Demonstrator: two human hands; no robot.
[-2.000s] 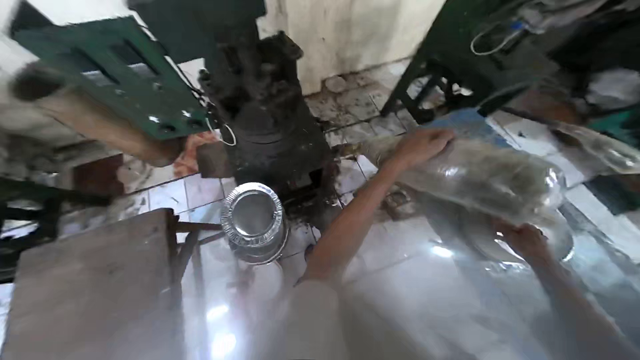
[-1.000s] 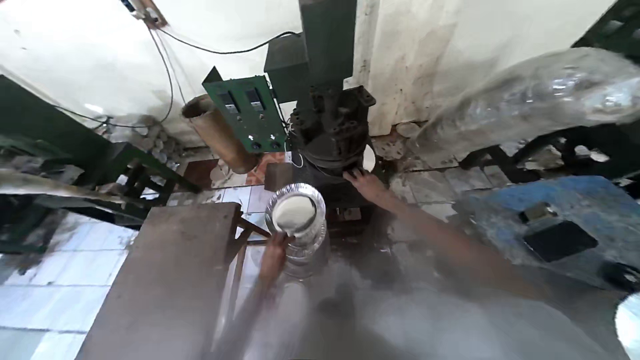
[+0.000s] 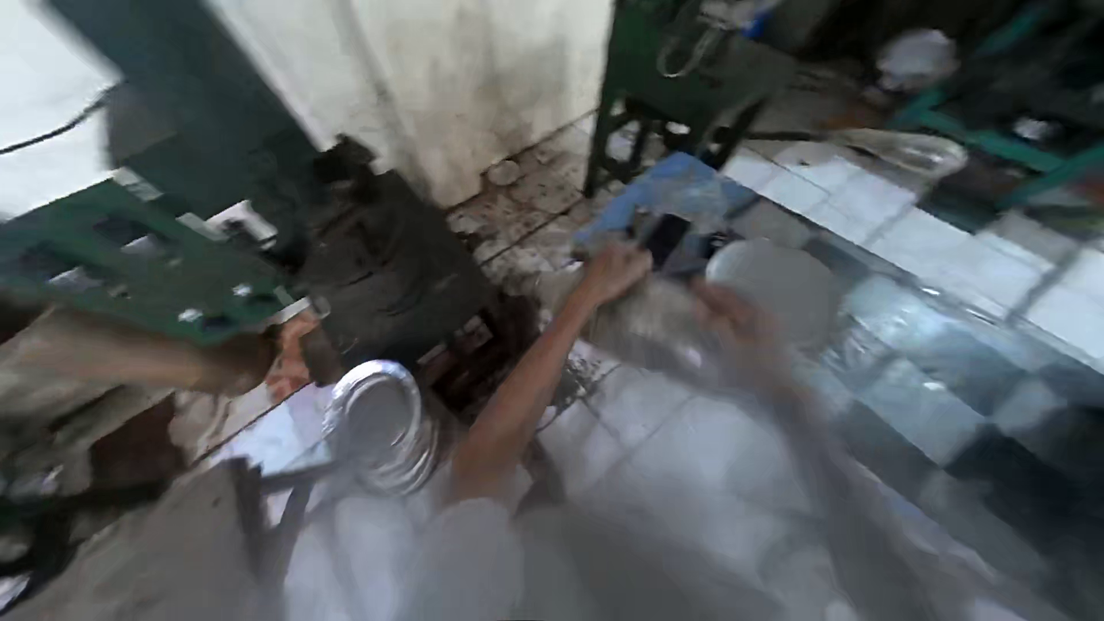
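Observation:
Both of my hands are over the blue-topped low table, right of the press. My left hand has curled fingers at the edge of a blurred, translucent plastic bag. My right hand is at the bag's right side, beside a pale round disc; blur hides whether either hand grips anything. A dark rectangular object lies just beyond the hands. To the left, a stack of shiny round metal plates stands with a grey round surface inside its top rim.
The dark press and its green control box stand at left. A brown cylinder lies near the box. At lower left is a brown tabletop. Green stands rise at the back right.
The view has swung right since one second ago. My left hand has left the plate stack and my right hand has left the press; both are now over the blue-topped table.

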